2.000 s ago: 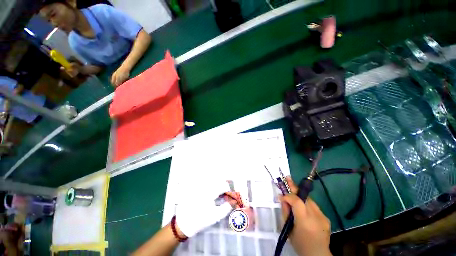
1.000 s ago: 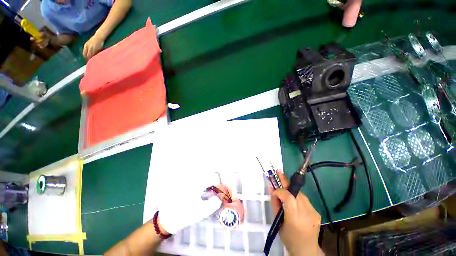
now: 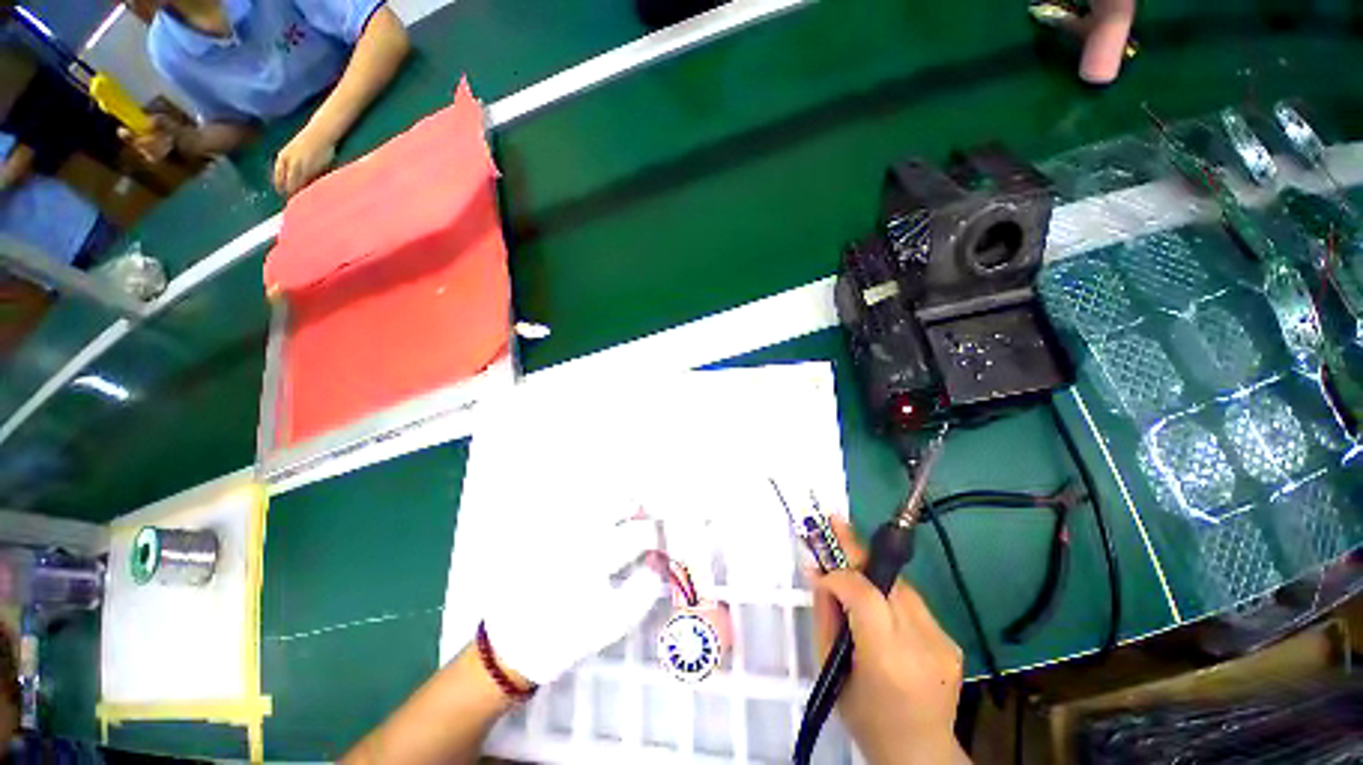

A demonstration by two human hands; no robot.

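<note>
My left hand (image 3: 591,620), in a white glove that blends into the white tray (image 3: 523,456), holds the wires of a pink motor unit (image 3: 691,643). Its round white end with a dark spoked ring faces up over the tray's pockets. My right hand (image 3: 897,665) holds the soldering iron (image 3: 888,556), its metal tip pointing up near the black soldering station (image 3: 957,299). The same hand also holds a small circuit board (image 3: 821,541) with thin wires sticking up. My left fingertips are hard to make out against the tray.
Red-lined tray (image 3: 396,321) at left, solder spool (image 3: 175,555) on a taped white sheet, black-handled cutters (image 3: 1042,583) beside the station, clear blister tray (image 3: 1196,389) at right. Another pink unit (image 3: 1106,41) lies on the green conveyor. A person in a blue shirt (image 3: 269,60) sits across at upper left.
The view has shifted, so the bench objects sit further left than two seconds ago. Both hands keep their holds. A red light now shows on the station.
</note>
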